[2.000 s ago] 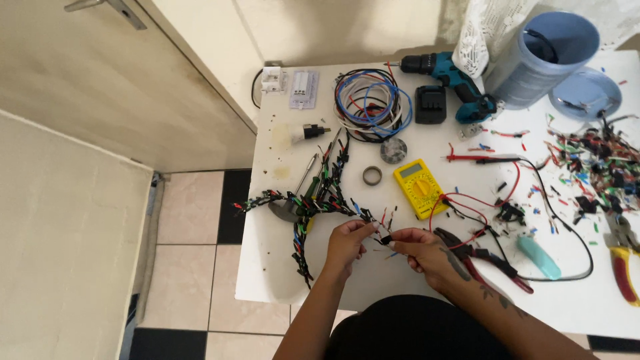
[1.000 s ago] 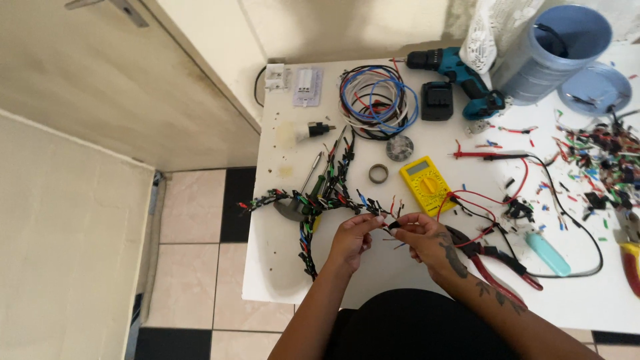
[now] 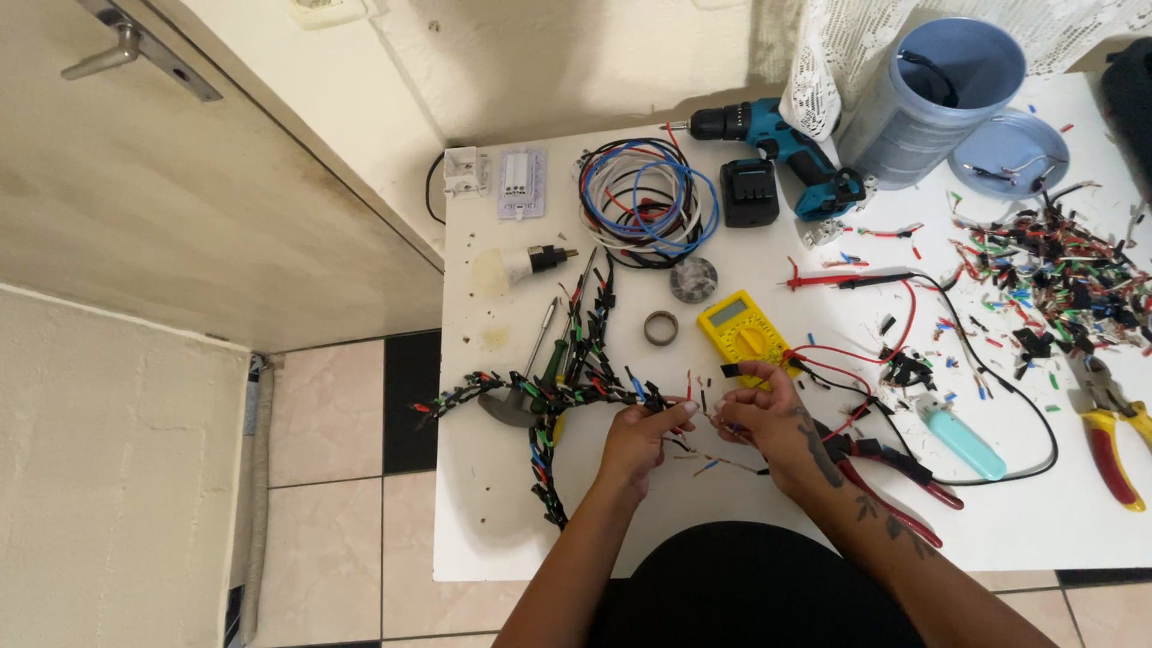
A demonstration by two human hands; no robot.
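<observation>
A branching bundle of short spliced wires wrapped with black tape [image 3: 576,392] lies on the white table. My left hand [image 3: 641,441] pinches the bundle's right end between thumb and fingers. Just right of it, my right hand [image 3: 763,421] holds thin bare wire ends at its fingertips, and a small piece of black tape [image 3: 730,370] sticks to one raised finger. Loose wire ends [image 3: 711,463] hang below the hands. The yellow multimeter [image 3: 745,331] lies just beyond my right hand. Red-handled pliers [image 3: 886,486] are beside my right wrist, their jaws partly hidden.
Behind the hands lie a wire coil [image 3: 646,202], a tape roll [image 3: 661,328], a cordless drill [image 3: 783,144] and its battery [image 3: 750,193]. On the right are a heap of wire scraps [image 3: 1071,270], a turquoise utility cutter [image 3: 965,444], yellow-and-red cutters [image 3: 1111,432] and a blue container [image 3: 945,99].
My hands have moved slightly apart, and a finger of my right hand is now raised with black tape on it. The bundle's end remains in my left hand.
</observation>
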